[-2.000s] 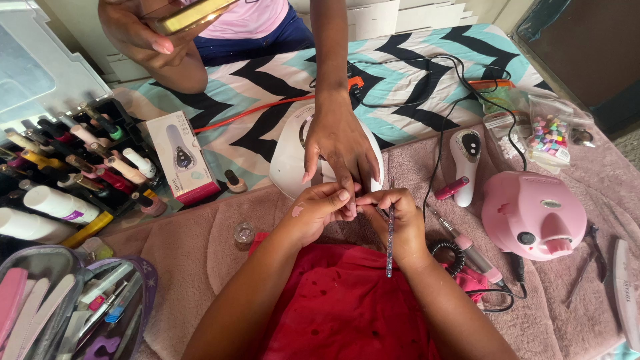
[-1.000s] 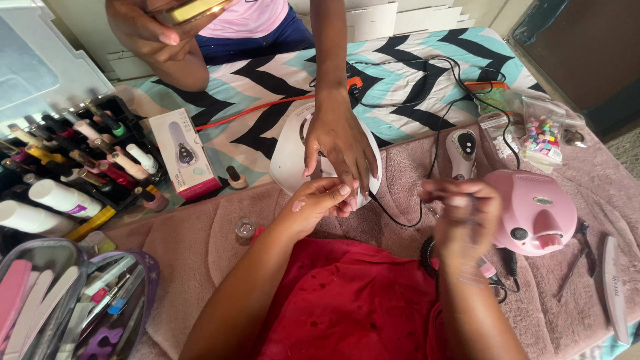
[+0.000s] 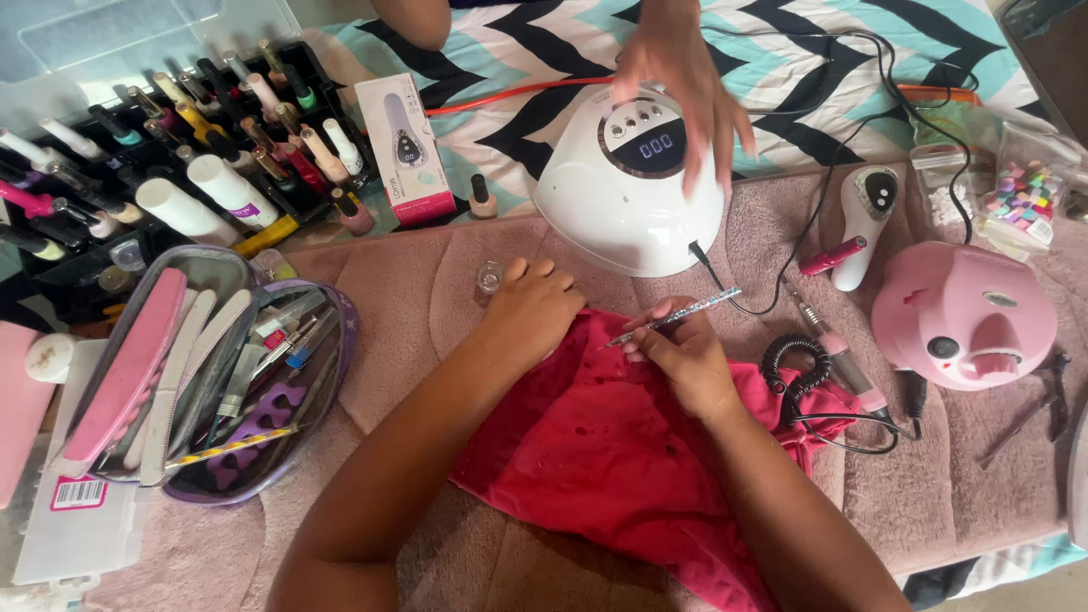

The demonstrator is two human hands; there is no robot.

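Observation:
My right hand [image 3: 680, 348] holds a thin nail art brush with a glittery handle [image 3: 693, 308] over a red cloth [image 3: 595, 416]. Resting on the cloth's upper left edge is my left hand [image 3: 535, 310], back up with the fingers curled; whether it grips the cloth is hidden. A small glass jar [image 3: 489, 276] stands just beside its fingers. Beyond both hands sits a white nail lamp [image 3: 629, 187] with a lit display. Another person's blurred hand [image 3: 680, 76] is over the lamp's right side, apart from mine.
Nail polish bottles [image 3: 280, 110] crowd a black rack at left, near an open pouch of nail files [image 3: 183, 374]. A boxed device [image 3: 404, 144] stands behind. At right are a pink nail drill machine [image 3: 965, 314], its corded handpiece [image 3: 837, 353], a handheld lamp [image 3: 863, 221] and bags of colored pieces [image 3: 1024, 200].
My left hand has let go of the other person's fingers and moved down onto the red cloth. That person's hand has lifted to the lamp's right side. The view has shifted.

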